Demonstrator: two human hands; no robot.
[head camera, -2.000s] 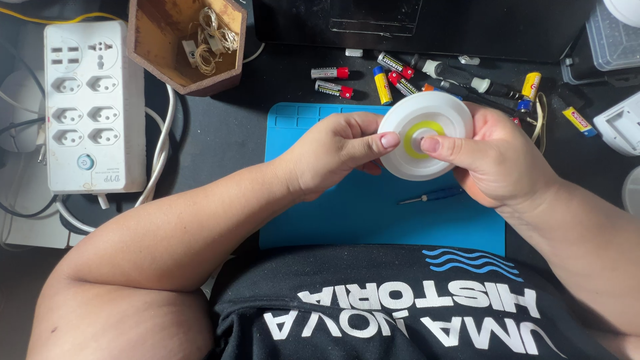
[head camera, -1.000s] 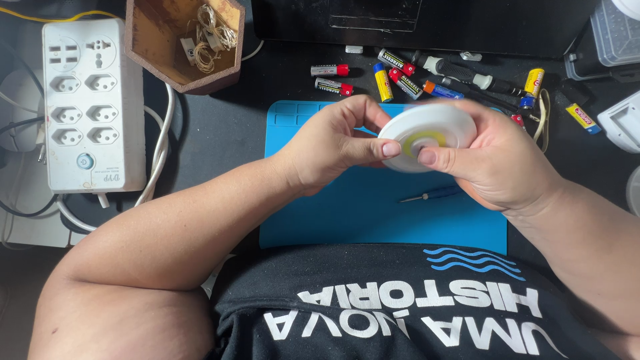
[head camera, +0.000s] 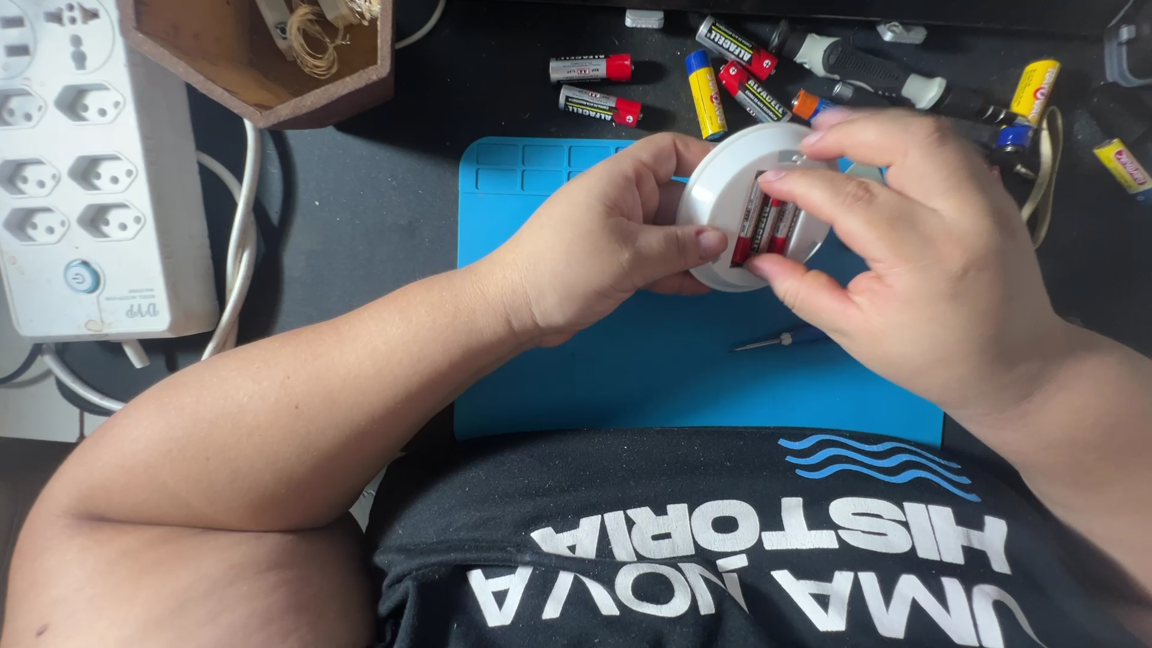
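Note:
My left hand (head camera: 630, 225) grips the left edge of a round white plastic lamp (head camera: 720, 202), thumb on its back face. That face is turned up and shows a battery compartment with red and black batteries (head camera: 767, 225) lying side by side. My right hand (head camera: 909, 216) is over the lamp's right side, its thumb and a finger at opposite ends of the batteries; whether it grips one cannot be told. Below the lamp, a small screwdriver (head camera: 778, 340) lies on the blue silicone work mat (head camera: 630, 369), partly hidden by my right hand.
Loose batteries (head camera: 591, 68) and a black and grey screwdriver handle (head camera: 868, 72) lie behind the lamp. A hexagonal wooden box (head camera: 261, 99) holds tied cords at the back left. A white power strip (head camera: 108, 207) and its cables (head camera: 241, 243) are at the left.
The lamp has been turned over: its front with the yellow disc faced up before, and now its back with the batteries shows. My right hand has shifted its fingers onto the battery compartment.

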